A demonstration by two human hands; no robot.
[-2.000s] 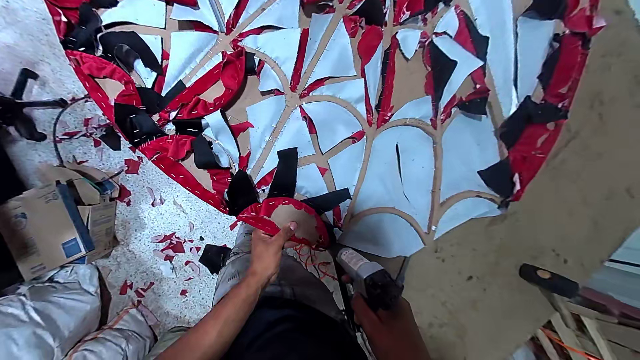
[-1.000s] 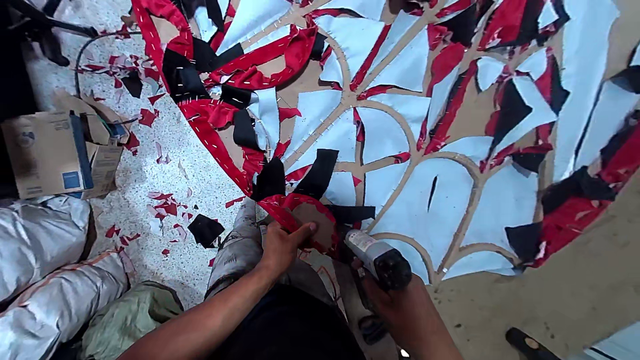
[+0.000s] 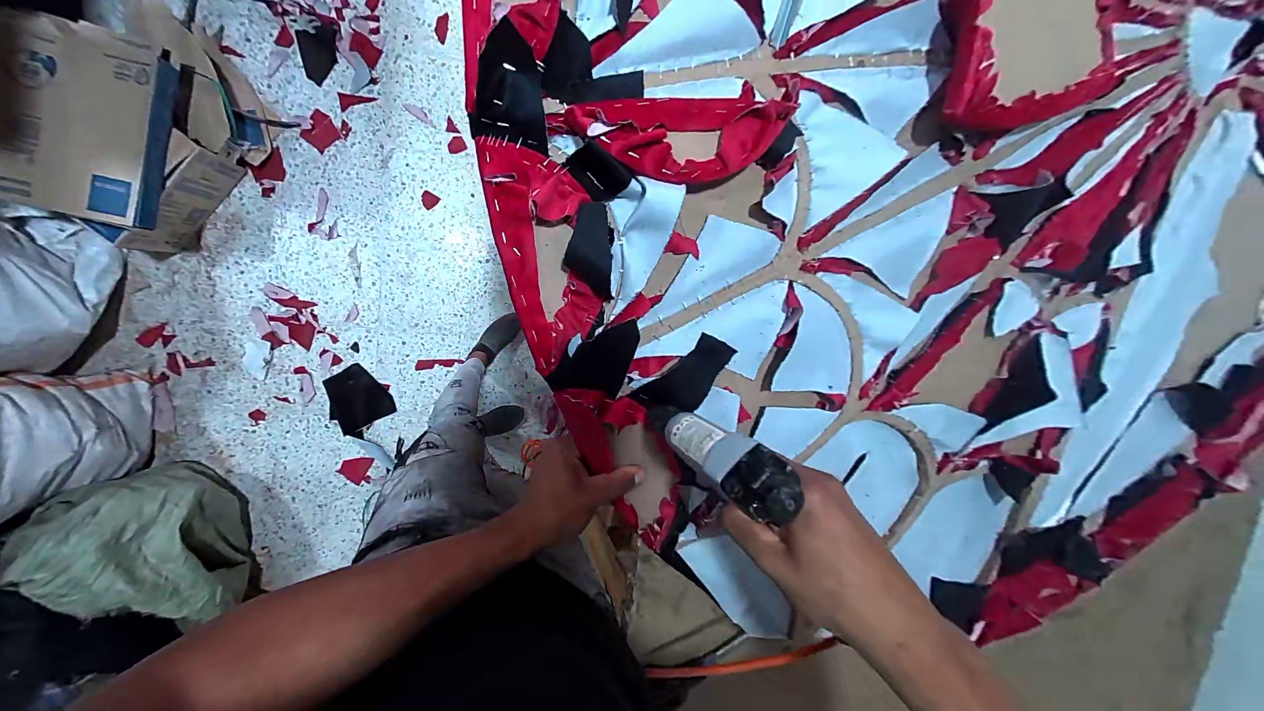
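Note:
A large board panel (image 3: 790,262) with curved cut-outs is covered with white, red and black fabric pieces, many held along their edges by staples. My left hand (image 3: 573,499) grips the red-wrapped edge of the panel's near lobe (image 3: 642,474), thumb on the bare board. In my right hand (image 3: 805,538) is a grey power tool, seemingly a pneumatic stapler (image 3: 731,464), its nose against the fabric at the lobe's upper right edge. A black fabric flap (image 3: 691,375) sticks up just beyond the nose. The tool's handle is partly hidden by my fingers.
Red and black fabric scraps (image 3: 360,398) lie on the speckled floor (image 3: 415,267) at left. An open cardboard box (image 3: 109,128), white sacks (image 3: 74,434) and a green sack (image 3: 138,543) stand along the left side. An orange hose (image 3: 741,669) runs below the panel.
The stapler's nose has moved to the upper edge of the lobe, where the black flap is. My left hand still holds the lobe's left side. The view has shifted.

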